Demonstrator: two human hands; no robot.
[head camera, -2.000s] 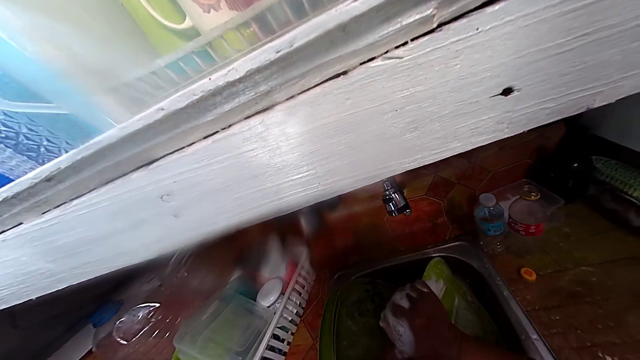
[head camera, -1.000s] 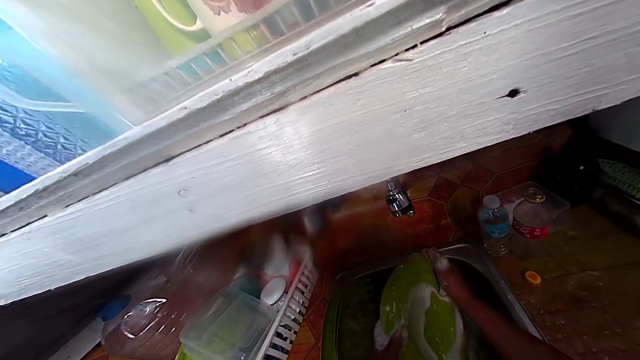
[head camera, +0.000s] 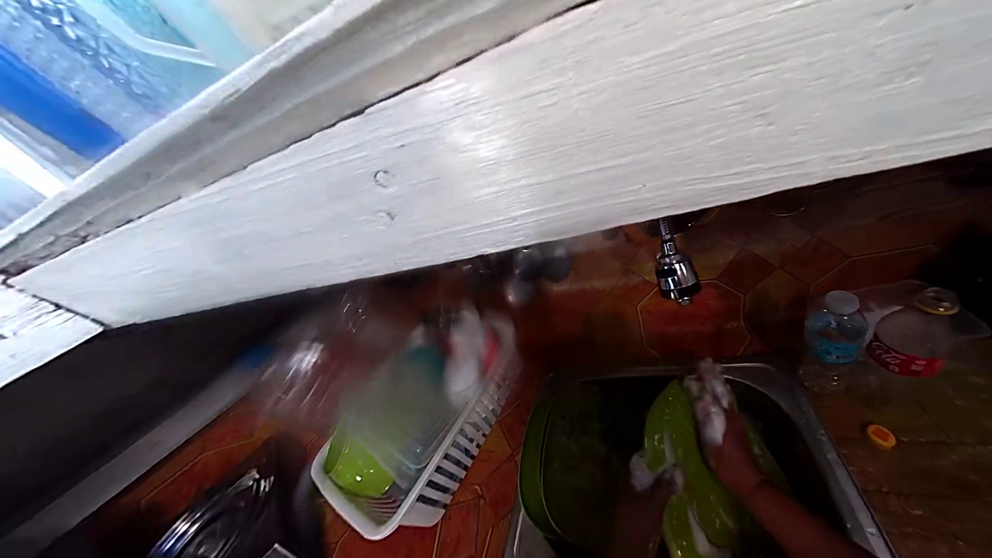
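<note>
A green soapy item (head camera: 682, 465), seemingly a plastic tray or dish, is held over the metal sink (head camera: 821, 434). My right hand (head camera: 721, 426), covered in suds, lies against its upper right side. At its left edge my left hand (head camera: 651, 496) grips it, with white foam on the fingers. Another green container (head camera: 542, 465) stands in the left part of the basin. A chrome faucet head (head camera: 677, 277) hangs above and behind the sink; no water is seen running from it.
A white dish rack (head camera: 418, 504) with a green bowl (head camera: 360, 465) and clear containers is left of the sink. To the right are a water bottle (head camera: 837, 333), a Coca-Cola bottle (head camera: 907, 341) and an orange cap (head camera: 881, 436). A white painted wooden beam (head camera: 504, 155) crosses above.
The green item has turned from a broad face to a narrower side view. Both hands remain on it. The view has shifted, showing more of the left counter.
</note>
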